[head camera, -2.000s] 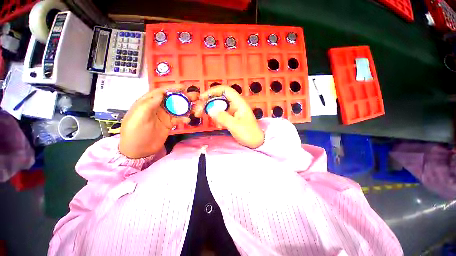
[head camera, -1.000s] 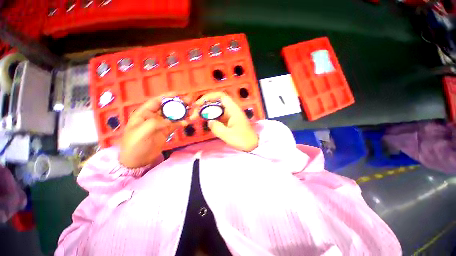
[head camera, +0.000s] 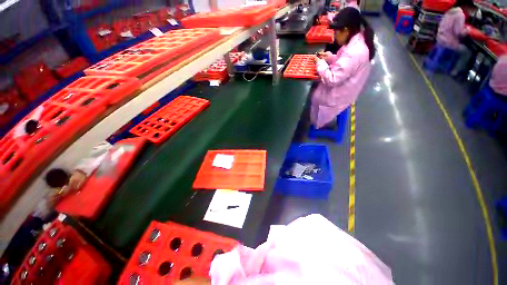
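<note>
The red watch tray (head camera: 208, 240) lies at the bottom, cut off by the picture's edge. Round watch heads sit in its pockets, several black (head camera: 175, 244) and some silvery (head camera: 144, 258) along its left side. My right sleeve reaches over the tray's right part. Only a sliver of my right hand (head camera: 193, 280) shows at the bottom edge; its fingers and anything in them are hidden. My left hand is out of the picture.
A paper with a pen (head camera: 228, 208), a small red tray with a pale slip (head camera: 253, 167) and a blue bin (head camera: 306, 186) lie beyond. A raised shelf with red trays (head camera: 150, 53) runs left. Coworkers sit ahead (head camera: 342, 83) and across the bench.
The view has swung up and to the right along the bench. The work tray has moved to the bottom edge. My left hand and both held watch heads have left the view.
</note>
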